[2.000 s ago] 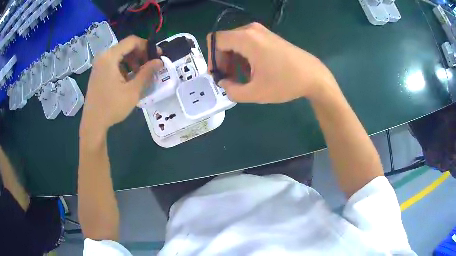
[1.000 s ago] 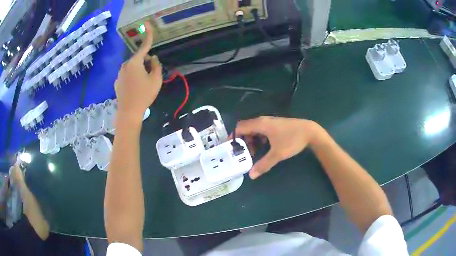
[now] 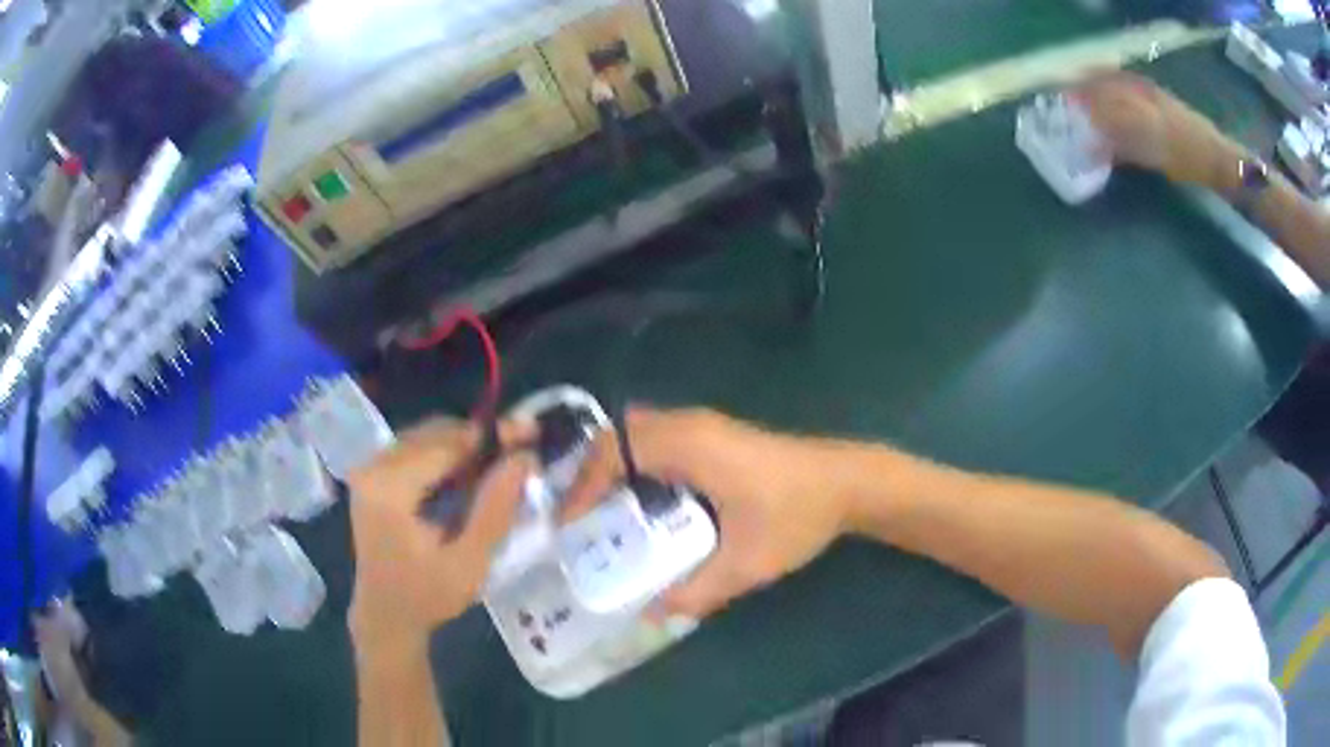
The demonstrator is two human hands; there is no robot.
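Note:
The white socket board [image 3: 547,649] lies on the green bench. A white plug adapter [image 3: 605,558] sits on its right part, tilted, with a black plug end at its top edge. My right hand [image 3: 773,504] is around the adapter's right side, fingers at its upper and lower edges. My left hand [image 3: 423,540] is over the board's left side, fingers closed around a dark test lead [image 3: 455,501]; blur hides the exact grip. My left hand mostly hides what lies under it. A red lead [image 3: 486,358] loops behind the board.
The cream tester [image 3: 467,124] stands behind on a black stand. White adapters [image 3: 219,504] lie prongs up at the left, with more rows [image 3: 161,307] on the blue mat. At the far right another person's hand [image 3: 1152,124] touches a white adapter [image 3: 1062,146].
My left hand has come down from the tester's buttons to the socket board. My right hand has closed in around the right adapter. Another person's hand has appeared at the far-right adapters.

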